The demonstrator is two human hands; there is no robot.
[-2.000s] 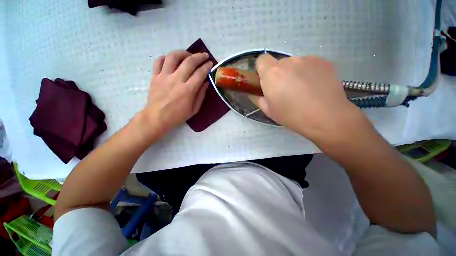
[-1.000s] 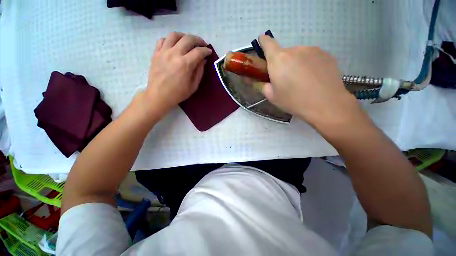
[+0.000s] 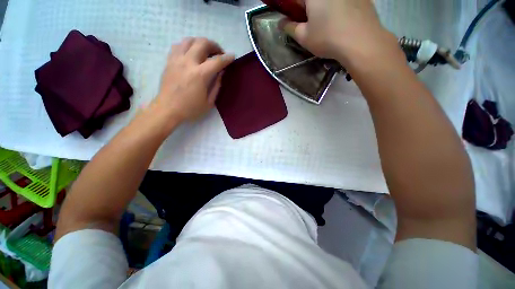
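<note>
A maroon cloth piece (image 3: 251,99) with rounded lower corners lies flat in front of me. My left hand (image 3: 195,76) is at its upper left edge, thumb and fingertips on or just over the cloth; the fingertips are partly hidden. My right hand (image 3: 333,28) grips the red-brown handle of the steam iron (image 3: 285,51). The iron's edge is beside or just over the piece's upper right edge. The top of the handle is cut off by the picture's rim. A fanned stack of maroon pieces (image 3: 82,84) lies at the left.
The white cloth-covered table (image 3: 316,152) fills the view. The hose (image 3: 432,52) runs from the iron to the right. A dark bundle with white edging (image 3: 487,125) lies at far right. A dark thing shows at the top edge. A green basket (image 3: 39,179) is below left.
The iron and my right hand have moved up and away from most of the piece, which now shows more fully and is turned more upright. My left hand stays at its left side.
</note>
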